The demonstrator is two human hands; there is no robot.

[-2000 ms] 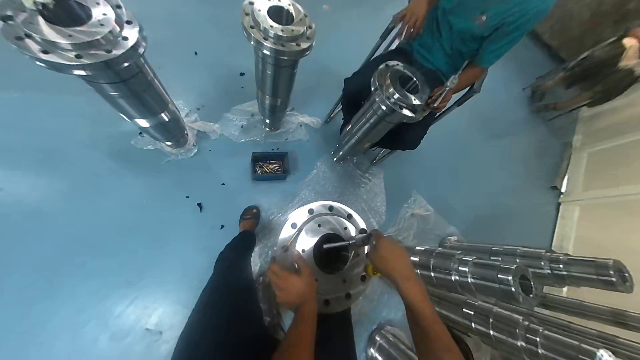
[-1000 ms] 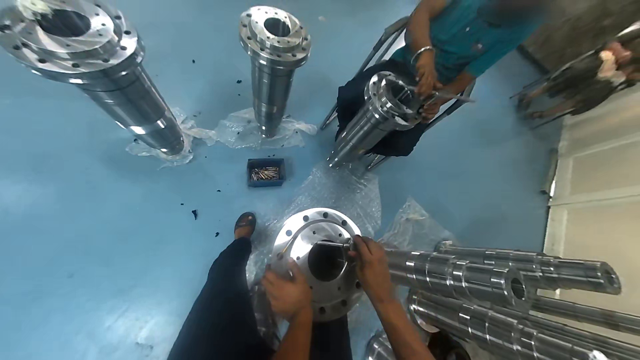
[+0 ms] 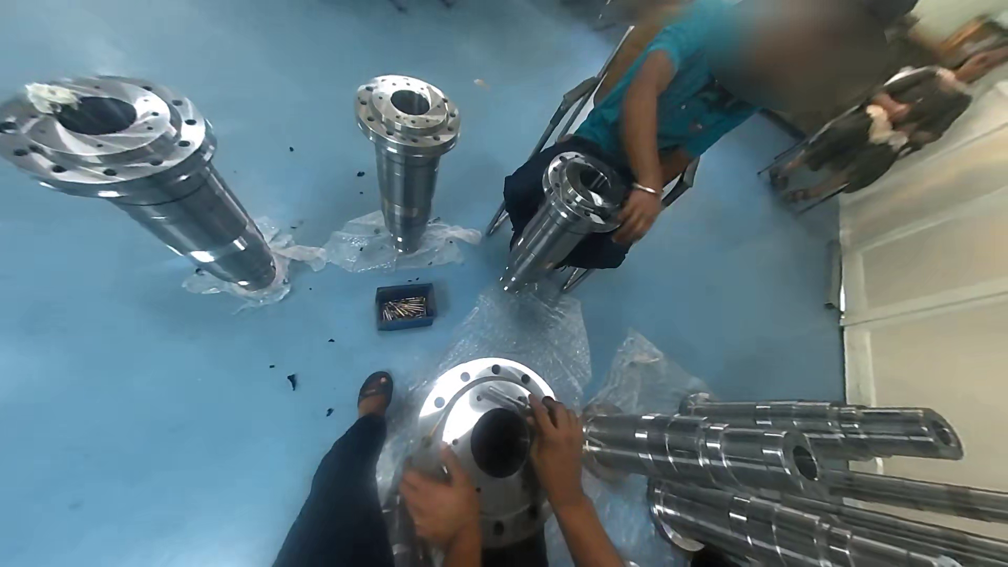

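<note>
A flanged steel shaft [image 3: 461, 386] with bolt holes and a dark central bore stands upright between my legs. My left hand [image 3: 442, 502] rests on the lower left of its flange face, thumb pointing up; whether it grips something small there I cannot tell. On the right side of the bore, the fingers of my right hand [image 3: 556, 441] are closed around a thin metal tool [image 3: 508, 398], whose tip lies over the face just above the bore. Its exact kind is unclear.
Two flanged shafts [image 3: 405, 173] [image 3: 189, 213] stand on plastic wrap at the upper left. A blue bin [image 3: 405, 307] holds brass-coloured pieces. Several steel shafts [image 3: 701, 453] lie at the right. A seated co-worker [image 3: 654, 118] has another flanged shaft [image 3: 555, 224]; a second person [image 3: 890, 134] sits beyond.
The tool in my right hand has shifted from across the bore to above it. The co-worker's hand has lowered beside their shaft's flange, and a long tool seen there earlier no longer shows.
</note>
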